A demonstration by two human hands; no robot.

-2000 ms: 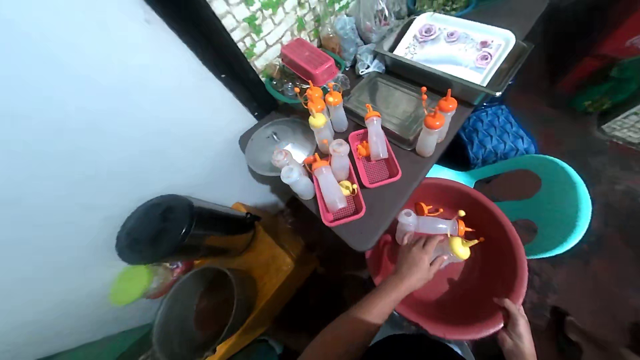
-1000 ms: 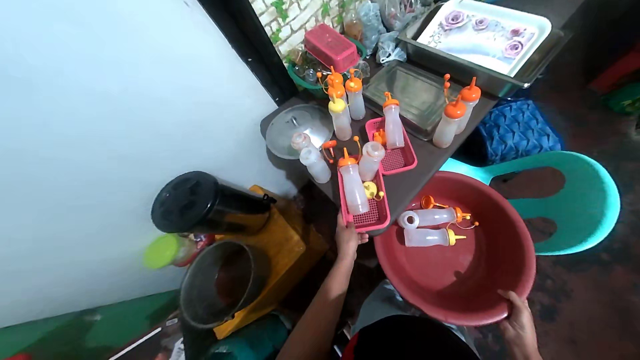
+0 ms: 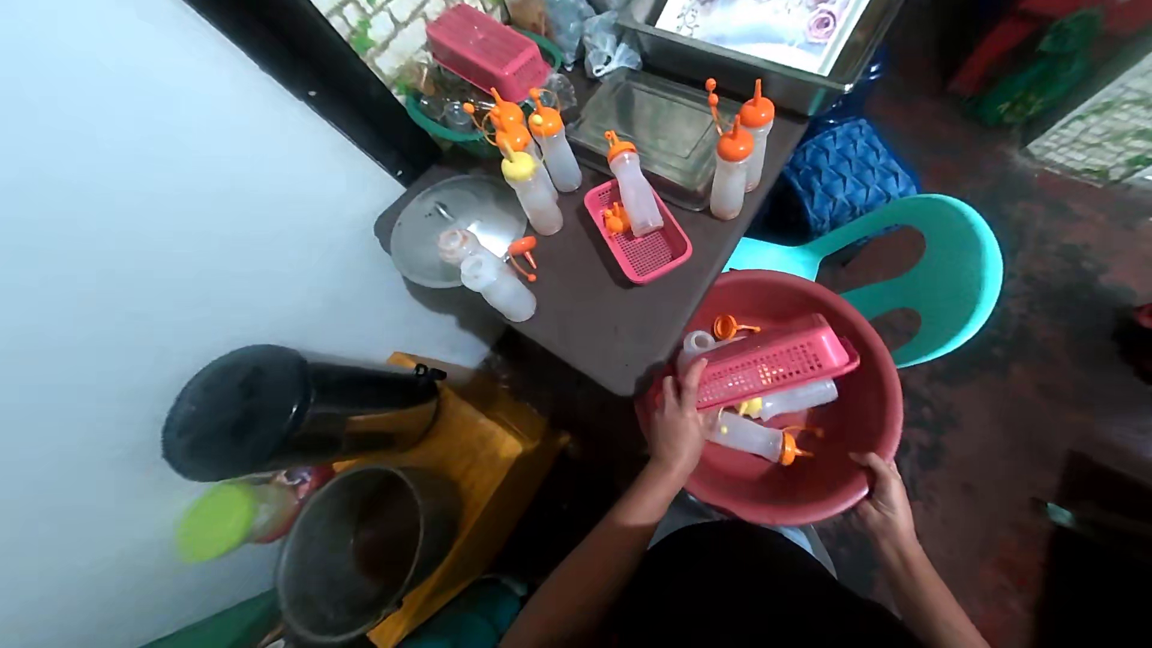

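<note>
My left hand grips one end of a pink perforated plastic basket, tipped on its side inside a red plastic basin. Around and under the basket lie squeeze bottles; one with an orange cap is nearest my left hand. My right hand holds the basin's rim at the lower right. On the table, a second pink basket holds an orange-capped bottle and a loose orange cap. Two uncapped bottles, one in front, lean by a metal lid.
Several capped bottles stand on the dark table, near a rectangular glass dish and a metal tray. A turquoise chair stands beyond the basin. At left are a black-lidded container and a metal pot.
My left hand has moved from the table edge into the basin with the pink basket, which stood on the table. More bottles now lie in the basin. My right hand still holds the rim.
</note>
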